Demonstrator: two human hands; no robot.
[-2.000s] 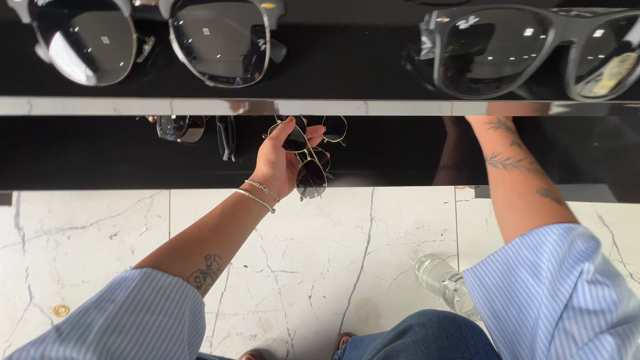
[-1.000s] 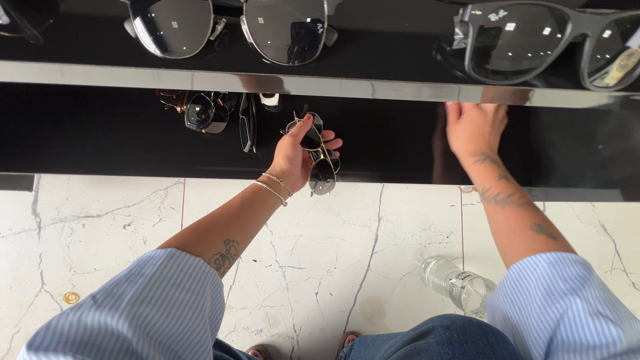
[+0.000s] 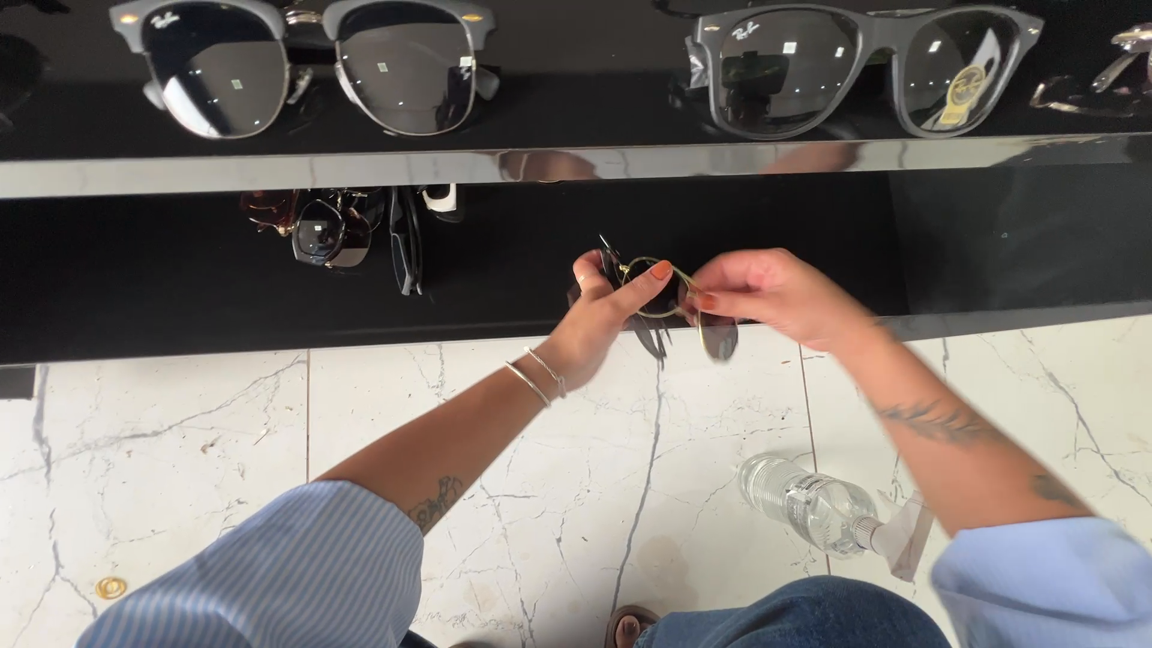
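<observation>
My left hand [image 3: 598, 310] holds several sunglasses bunched together, thumb on top, in front of the lower black shelf. The nearest pair is round with a thin gold-coloured metal frame [image 3: 661, 315]. My right hand [image 3: 774, 292] pinches that same bunch from the right, its fingers by the bridge next to a dark lens [image 3: 718, 337] that hangs below them. How many pairs are in the bunch is hidden by overlap and blur. Further left on the lower shelf lie dark-lensed sunglasses [image 3: 331, 236] and folded black sunglasses [image 3: 405, 241].
On the upper shelf [image 3: 558, 162] sit grey-browed Ray-Ban sunglasses [image 3: 405, 72] and grey-framed Ray-Ban sunglasses [image 3: 787, 76]. A clear plastic spray bottle [image 3: 814, 504] lies on the marble-look floor [image 3: 558, 504], near my knee. A small gold-coloured ring-shaped thing [image 3: 111, 588] is on the floor at left.
My right hand has come left from the shelf to the sunglasses in my left hand and now grips them. Earlier it was apart from them, partly under the upper shelf.
</observation>
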